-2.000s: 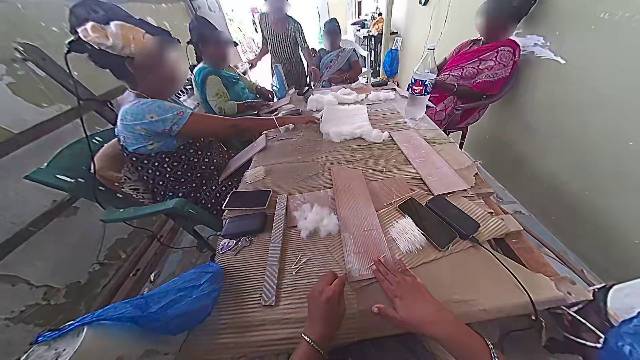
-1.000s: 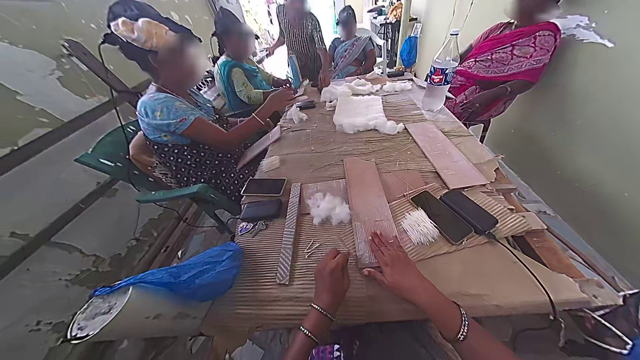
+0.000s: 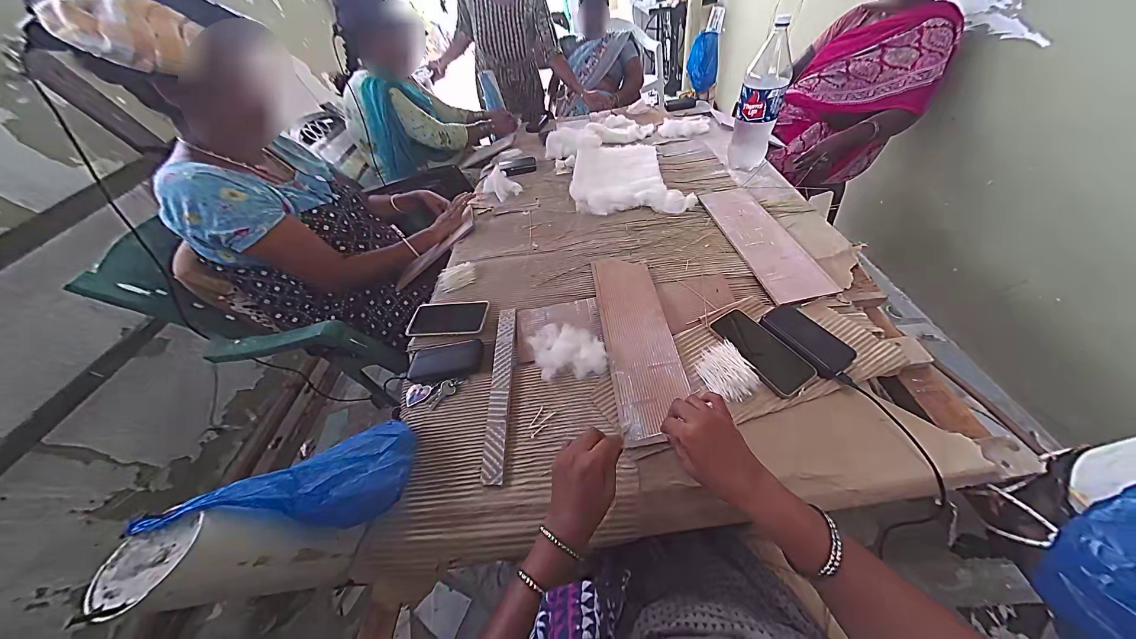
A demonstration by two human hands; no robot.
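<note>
My left hand [image 3: 586,479] is curled near the table's front edge, left of a ridged cardboard strip [image 3: 641,346]; whether its fingers hold anything is too small to tell. At the strip's near right corner, my right hand [image 3: 710,439] has its fingers bent together, and its grasp is unclear. A tuft of cotton wool [image 3: 568,351] lies left of the strip. To the right, a pile of thin white cotton wicks [image 3: 726,371] lies beside a smartphone [image 3: 765,353]. Several short thin sticks [image 3: 540,421] and a patterned flat bar [image 3: 499,399] lie to the left of my hands.
A second phone [image 3: 448,319], a dark case [image 3: 445,359] and keys [image 3: 431,393] lie at the left edge. Farther back are a cotton sheet [image 3: 621,177], a plastic bottle [image 3: 761,98] and another board [image 3: 768,244]. Several people sit around the table. A cable [image 3: 896,426] crosses the right corner.
My right hand, flat on the strip with fingers spread before, is now bent at its near right corner. The person at the left has lowered their hands to a board.
</note>
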